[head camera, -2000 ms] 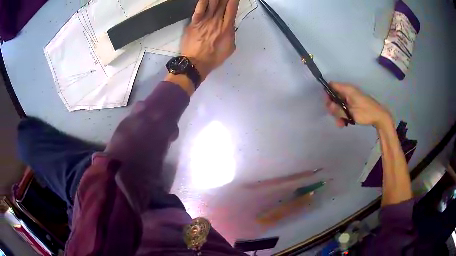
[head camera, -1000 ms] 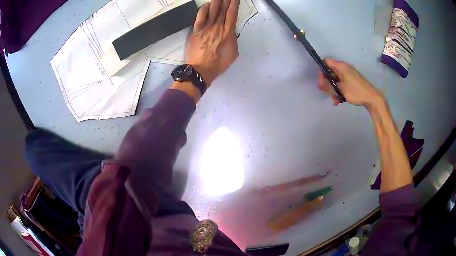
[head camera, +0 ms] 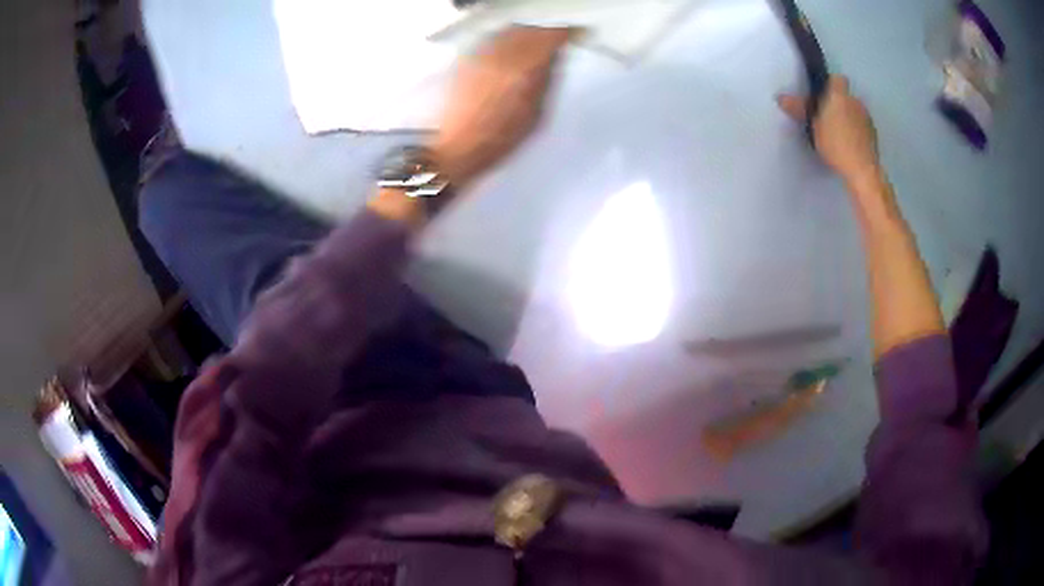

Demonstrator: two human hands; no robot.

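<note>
White pattern pieces point(head camera: 355, 69) lie on the pale table at the top left, overexposed and cut off by the top edge. My left hand point(head camera: 498, 103), blurred, is beside them with its fingertips at a pale pattern edge point(head camera: 641, 32); I cannot tell whether it grips it. My right hand point(head camera: 845, 128) holds the dark shears point(head camera: 809, 52) by the handles at the upper right. The blades run out of the top of the picture, so their opening is hidden.
A white and purple packet point(head camera: 973, 71) lies at the far right. A green-handled tool point(head camera: 815, 374), a yellowish wooden bar point(head camera: 761, 424) and a thin dull strip point(head camera: 765, 341) lie at the lower right. Dark purple cloth point(head camera: 982, 326) lies beside my right sleeve. A black object point(head camera: 704, 515) lies by the near edge.
The view has swung and blurred. My left hand has turned, its fingers now pointing right rather than up the table. The shears stand steeper and nearer the top edge, still in my right hand.
</note>
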